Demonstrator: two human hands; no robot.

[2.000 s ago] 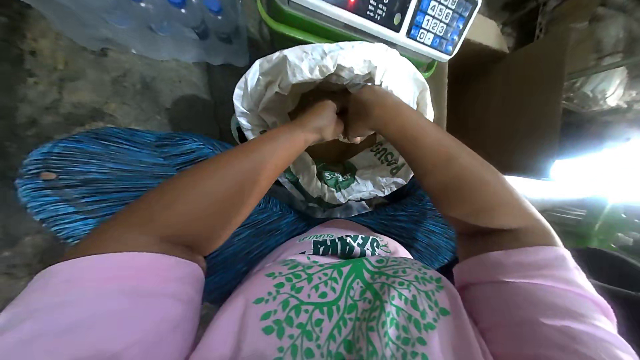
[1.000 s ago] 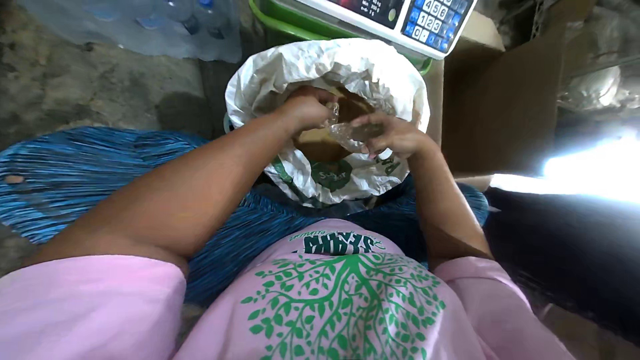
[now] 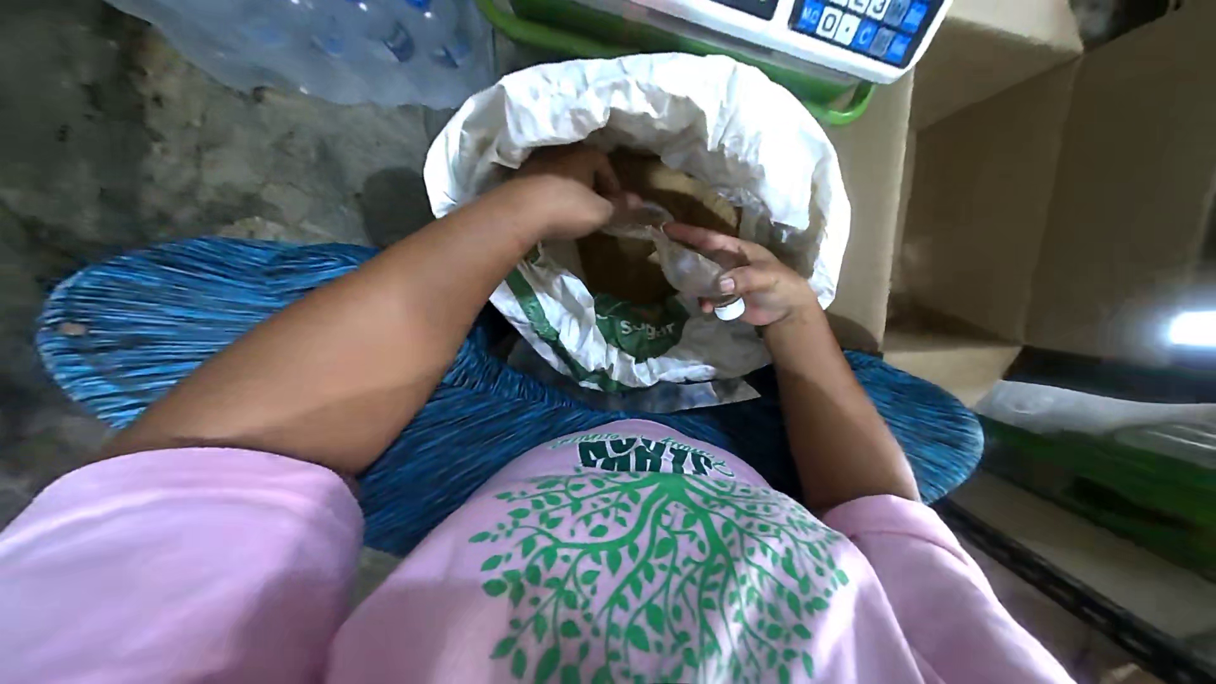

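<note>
An open white woven sack [image 3: 769, 123] with a rolled-down rim stands between my knees, with brown sugar [image 3: 622, 271] inside. My left hand [image 3: 575, 195] reaches in at the sack's left side, its fingers closed on one end of a clear plastic bag. My right hand [image 3: 750, 275], inside the right part of the rim, holds the other part of the clear plastic bag [image 3: 689, 266]. A small white round thing [image 3: 730, 309], maybe a cap, shows at its fingertips. How much the bag contains cannot be told.
A digital scale [image 3: 855, 33] sits on a green tray [image 3: 841, 109] beyond the sack. Plastic-wrapped bottles [image 3: 380, 47] lie on the concrete floor at upper left. An open cardboard box [image 3: 969, 209] stands to the right.
Both hands were together over the sack two seconds ago; they are now apart with the clear bag stretched between them. My right hand has moved toward the right rim.
</note>
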